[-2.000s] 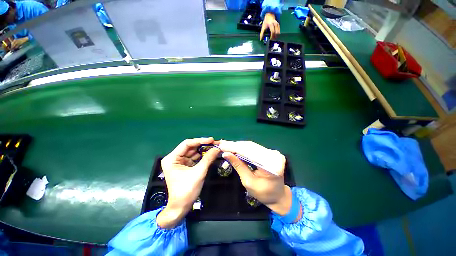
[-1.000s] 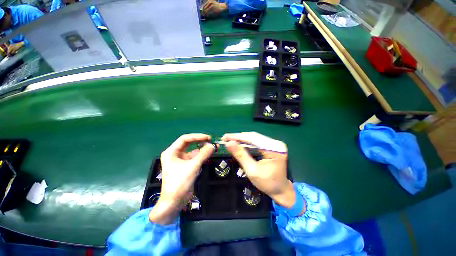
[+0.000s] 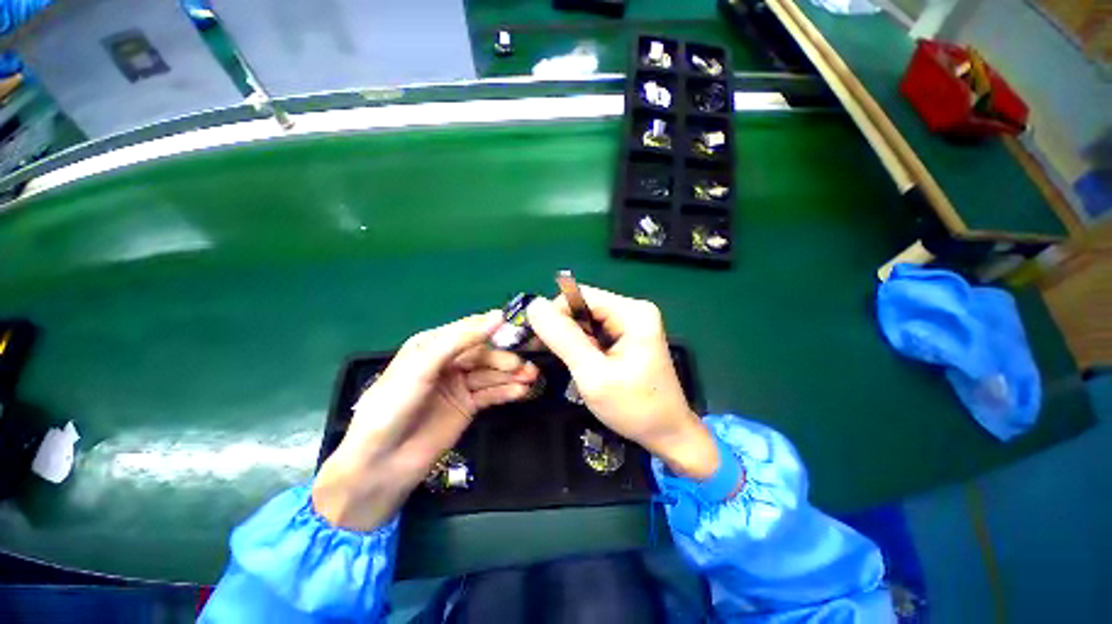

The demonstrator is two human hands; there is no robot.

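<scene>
A small round unit point(image 3: 515, 319) with a dark rim and pale inside is held tilted above the black pocket tray point(image 3: 524, 488). My left hand point(image 3: 421, 396) grips its left side between thumb and fingers. My right hand point(image 3: 616, 366) touches its right side with thumb and fingertip and also holds a slim brownish tool point(image 3: 571, 296), its end pointing up. Both hands are bare; a blue band point(image 3: 727, 473) is at the right wrist. Shiny units sit in tray pockets, partly hidden by my hands.
A second black tray point(image 3: 678, 152) with two rows of units lies at the far side. A divider panel point(image 3: 354, 43) stands behind. Right: red basket point(image 3: 957, 92) on a shelf and crumpled blue cloth point(image 3: 963, 347). Left: white scrap point(image 3: 55, 451) beside a black box point(image 3: 15, 414).
The tool in my right hand has swung from lying flat across the fingers to pointing up. The unit is raised and tilted. The view has shifted, and the person's arm opposite is out of view.
</scene>
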